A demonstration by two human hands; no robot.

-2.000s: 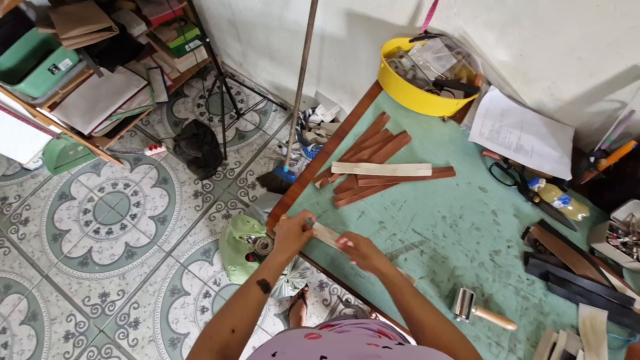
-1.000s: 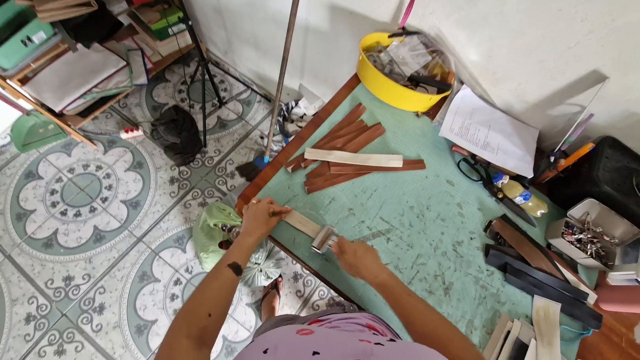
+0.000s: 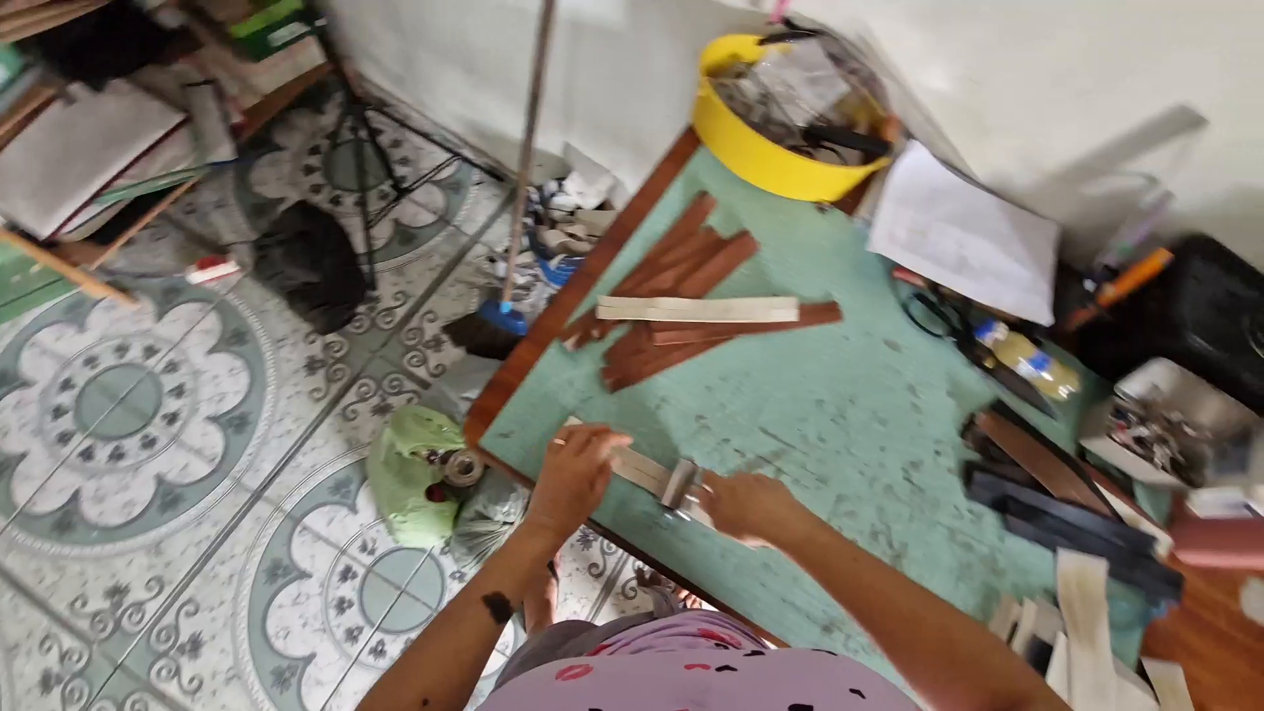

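Observation:
A pale strip [image 3: 640, 471] lies flat near the front left edge of the green-topped table [image 3: 820, 434]. On its upper left end rests my left hand [image 3: 581, 469], fingers pressed on the strip. My right hand [image 3: 743, 504] grips a metal hand roller [image 3: 680, 486], whose cylinder sits across the strip; the handle is hidden in my fist. Beyond my hands, several brown leather strips [image 3: 691, 252] lie in a loose pile, and a cream strip [image 3: 697, 309] lies across them.
A yellow tub [image 3: 780, 168] of odds and ends stands at the back. Along the right are papers [image 3: 963, 232], scissors [image 3: 928, 314], a bottle [image 3: 1027, 361], a box of small metal parts [image 3: 1150, 425] and dark strips [image 3: 1066, 513]. A broom [image 3: 502, 316] and green bag [image 3: 405, 484] stand left of the table.
Two seconds ago the roller lay on the table at the right; since then my right hand has taken hold of it and set it on the strip. My left hand stays at the strip's end.

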